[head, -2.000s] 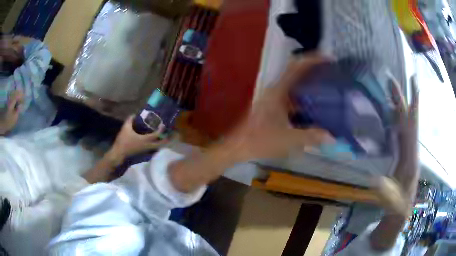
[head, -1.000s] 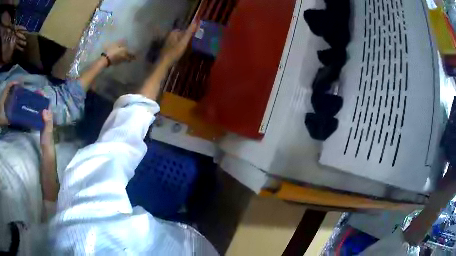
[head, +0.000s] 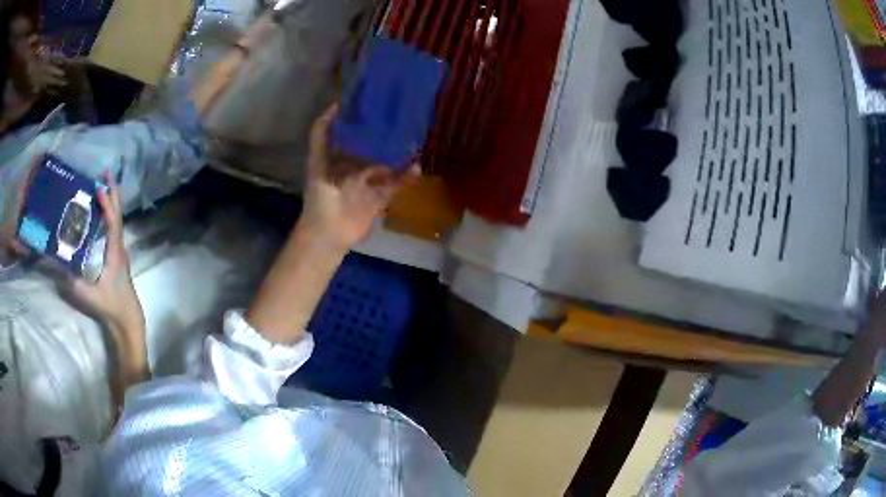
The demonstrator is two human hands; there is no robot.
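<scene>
My left hand (head: 348, 194) holds a small plain-looking navy box (head: 389, 102) by its lower end. The box is above the near left part of the dark red ribbed rollers (head: 471, 68). No print can be read on the side facing me. My right hand is out of the picture. A forearm with a white sleeve, apparently my right one, shows at the lower right edge.
A person at left holds a navy box (head: 63, 218) with a watch picture. Another arm reaches over a greyish surface. Right of the rollers stands a white slotted housing (head: 670, 233) with black flaps. A blue perforated stool (head: 355, 325) and brown carton (head: 544, 417) are below.
My left hand first held a box over the housing, then reached to one on the rollers, and now holds a box raised nearer me. The person at left has turned their box, showing its watch picture.
</scene>
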